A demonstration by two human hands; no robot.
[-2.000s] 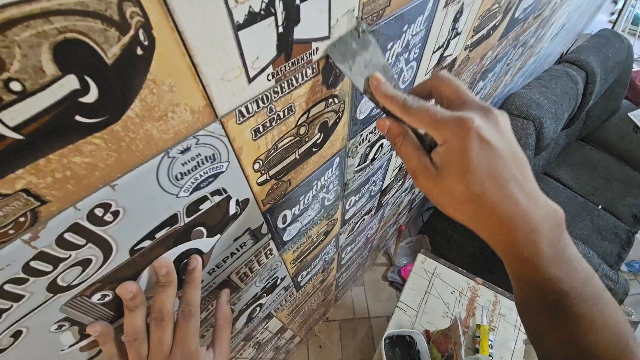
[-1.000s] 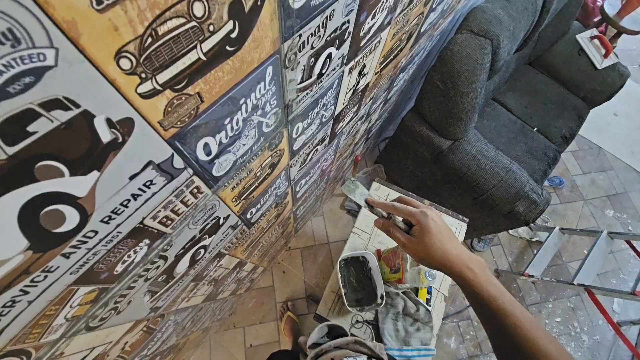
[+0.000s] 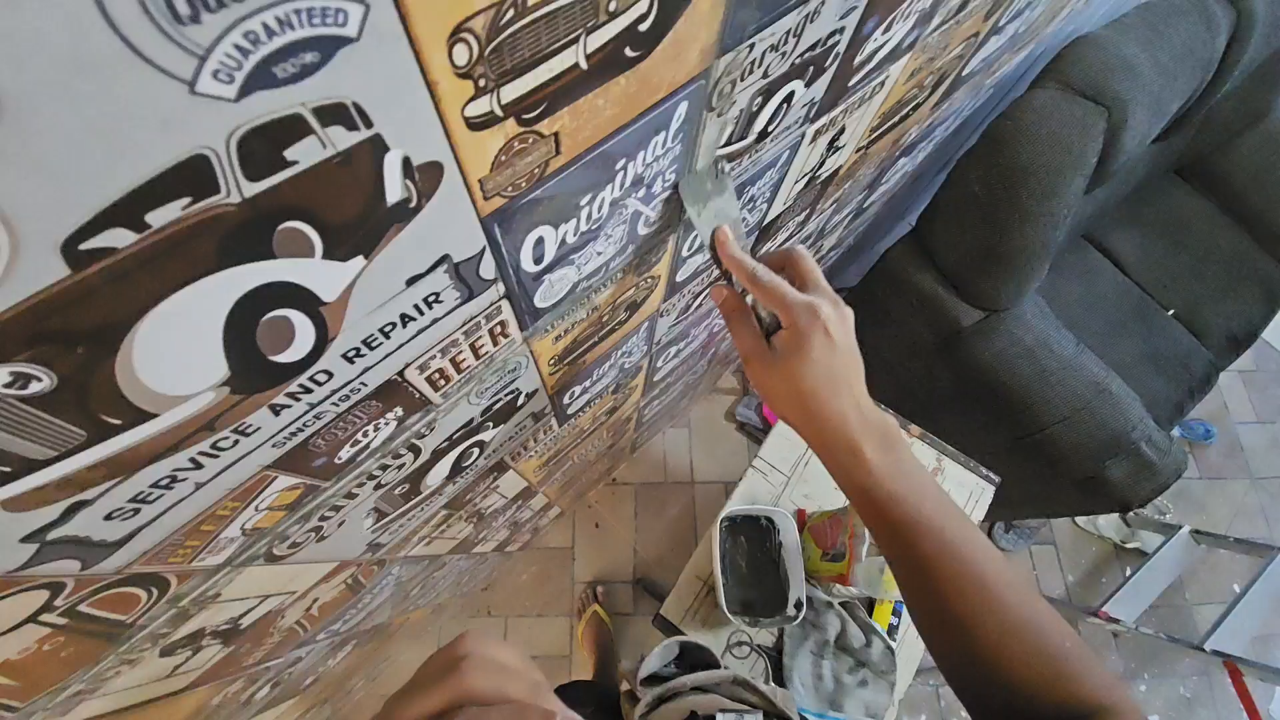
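My right hand grips a putty knife by its dark handle, with the pale-smeared blade at or very near the wall covering, beside a dark blue panel with white lettering. The covering bears vintage car and garage pictures. My left hand is partly in view at the bottom edge, closer to my body; its fingers are mostly hidden. A white tub with dark contents stands on the worn table below, next to a grey cloth and a red and yellow packet.
A dark grey sofa stands right of the wall, beyond the table. An aluminium ladder lies low at the right on the tiled floor. A foot in a yellow flip-flop is near the wall's base.
The right hand with the putty knife has gone from above the table back up to the wall. Two seconds ago the left hand was spread against the wall; now it is low, near my body.
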